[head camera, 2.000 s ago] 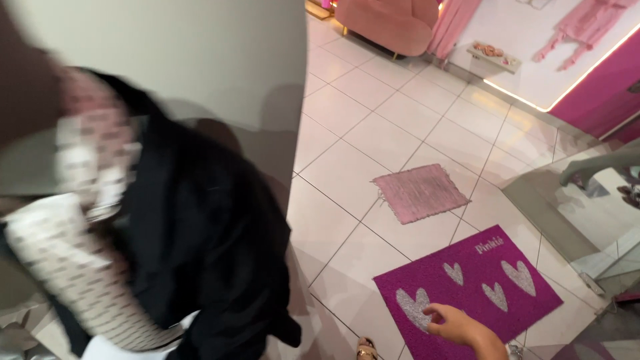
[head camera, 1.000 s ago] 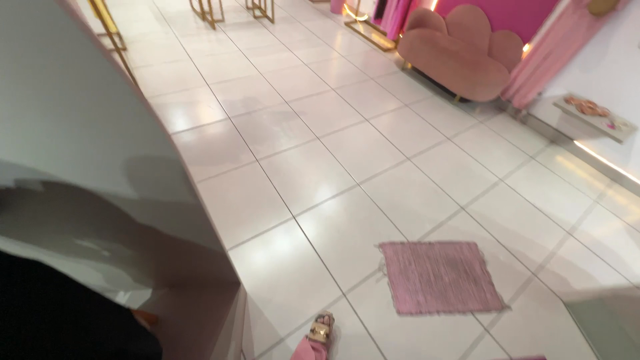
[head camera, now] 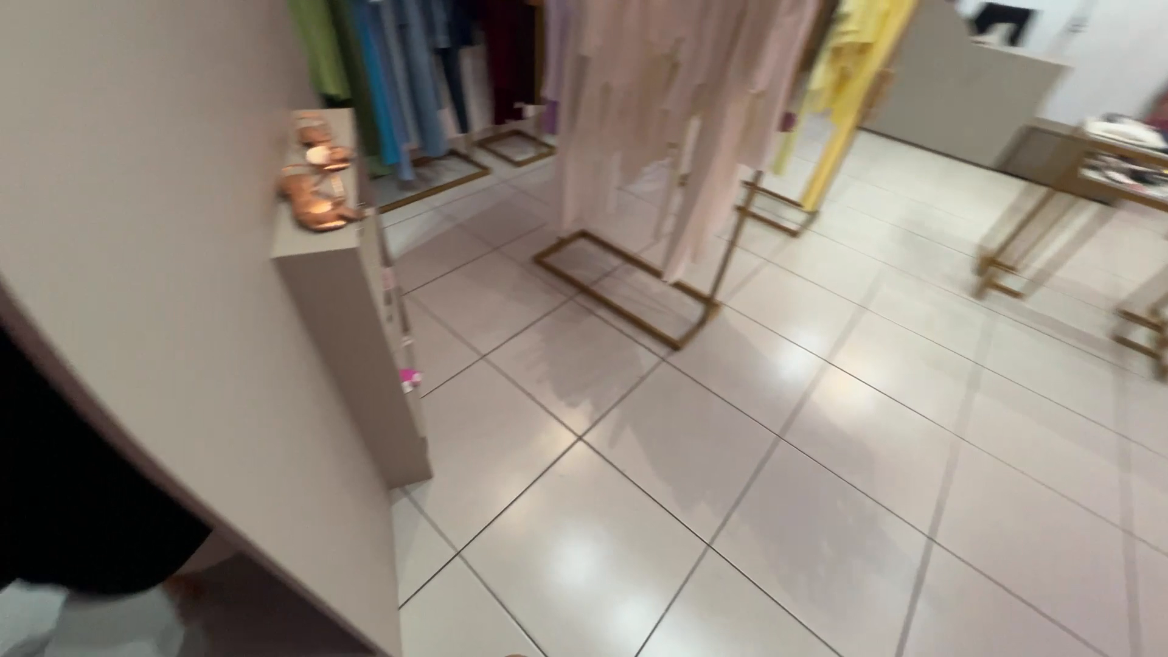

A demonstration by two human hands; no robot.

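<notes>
Neither of my hands shows in the head view now. Near the left edge is dark cloth (head camera: 73,474), blurred, beside a curved beige panel (head camera: 210,274); whose it is cannot be told. A pair of brown strappy sandals (head camera: 315,196) rests on top of a narrow beige display stand (head camera: 338,356) against that panel. Pale pink long garments (head camera: 657,109) hang from a gold metal rack with a rectangular base (head camera: 630,301) standing on the white tiles (head camera: 584,511).
Green garments (head camera: 319,46) and blue garments (head camera: 411,73) hang at the back left. Yellow garments (head camera: 849,64) hang on another rack. A beige counter (head camera: 958,91) stands at the back right, with a gold-framed table (head camera: 1122,182) bearing items nearer the right edge.
The view has swung to other parts of the shop. A hand at the lower right two seconds ago is out of view. The pink rug and shell-backed sofa have left the frame; garment racks and sandals have appeared.
</notes>
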